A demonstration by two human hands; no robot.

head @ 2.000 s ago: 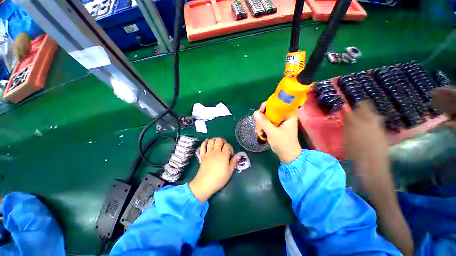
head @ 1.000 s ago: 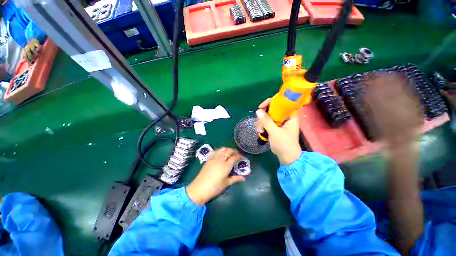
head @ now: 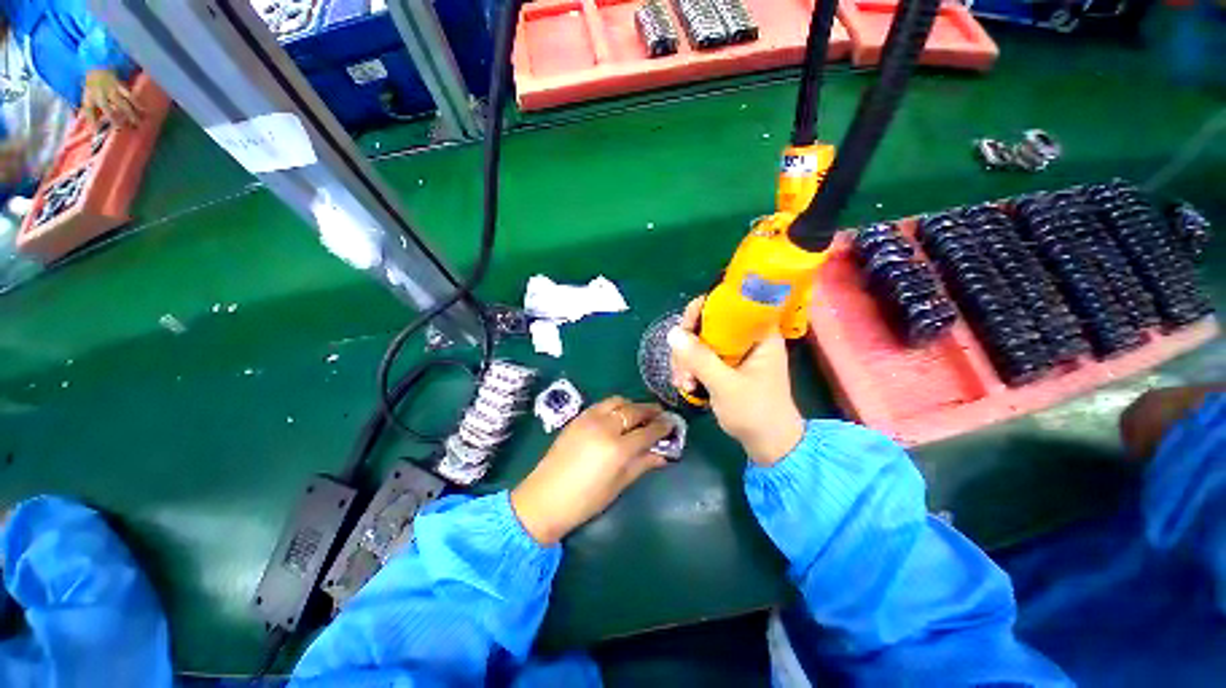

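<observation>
My right hand [head: 744,387] is closed around the yellow-orange electric screwdriver [head: 764,289], whose tip is low at the right side of the round grey screw dish [head: 659,360]. The hand hides part of the dish. My left hand [head: 600,461] lies low on the green bench with its fingers on a small silvery flanged unit [head: 671,437], partly covering it. A second silvery unit [head: 558,403] with a dark round centre lies just beyond my left hand. A row of stacked silvery units [head: 487,422] stands to its left.
A salmon-pink tray [head: 928,393] with dark stacked parts [head: 1002,289] is at right, beside another person's arm [head: 1183,430]. Two dark power boxes [head: 307,548], a looped cord, a slanting metal post [head: 289,161] and white scrap [head: 576,297] lie left and beyond. A second yellow screwdriver [head: 804,175] hangs behind.
The screwdriver has shifted slightly left and nearer, covering more of the dish. My left fingers have closed in over the unit. The other person's arm has drawn back from the tray.
</observation>
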